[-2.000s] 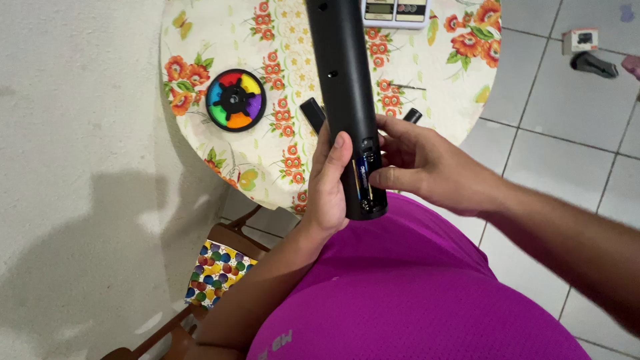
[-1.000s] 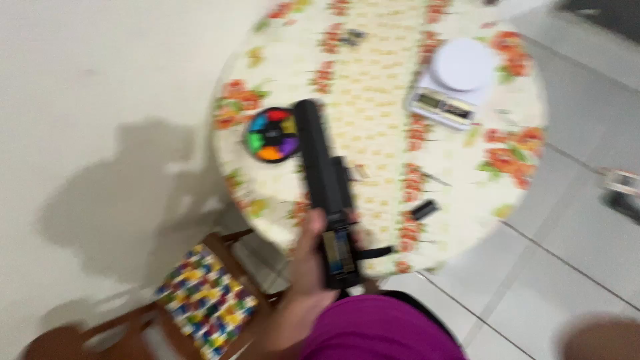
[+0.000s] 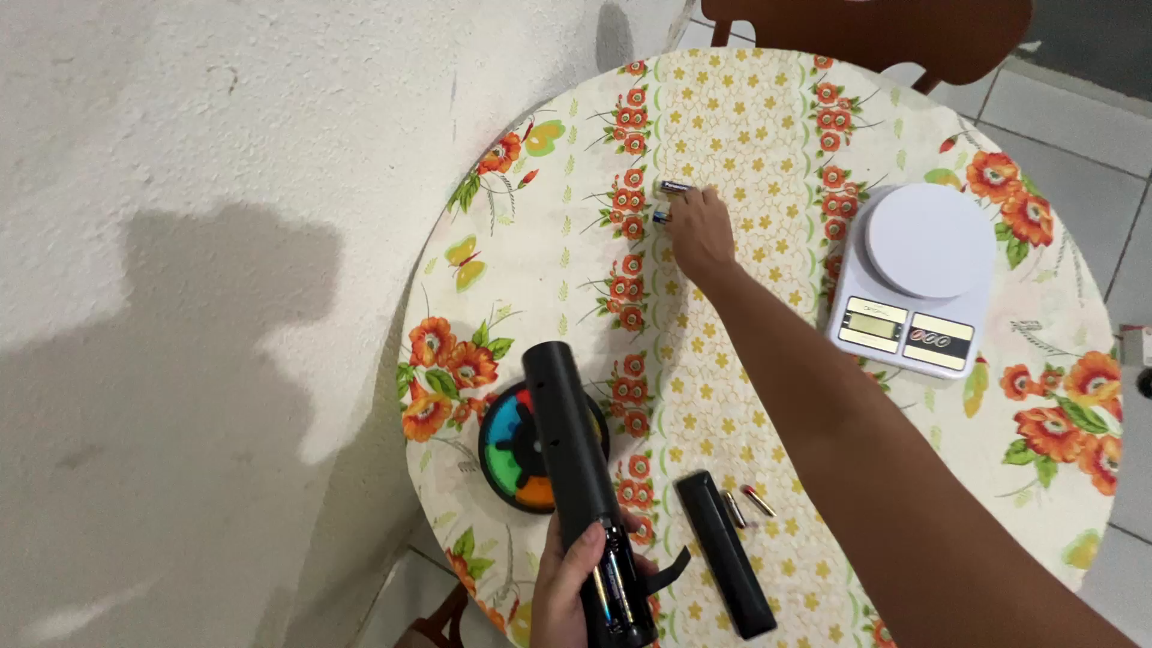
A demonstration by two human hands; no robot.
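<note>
My left hand (image 3: 569, 580) is closed around the lower end of a long black cylindrical device (image 3: 576, 450), whose battery bay lies uncovered with batteries (image 3: 615, 576) inside. A black strap (image 3: 668, 571) sticks out on its right. Far up the table, my right hand (image 3: 704, 229) reaches down at two small batteries, one dark (image 3: 675, 186) at the fingertips and one (image 3: 661, 217) beside the fingers; whether it grips either cannot be told. A long black case or cover (image 3: 725, 553) lies right of the device, with two loose batteries (image 3: 734, 509) (image 3: 759, 500) beside it.
A round table with a floral tablecloth (image 3: 531, 297) stands by a white wall (image 3: 270, 135). A disc with coloured segments (image 3: 504, 450) lies partly under the device. A white kitchen scale (image 3: 913, 279) stands at right. A brown chair (image 3: 873, 36) is beyond the table.
My right hand has moved from the battery bay to the small batteries farther up the table. My left hand still holds the device. The view has shifted to show more of the table.
</note>
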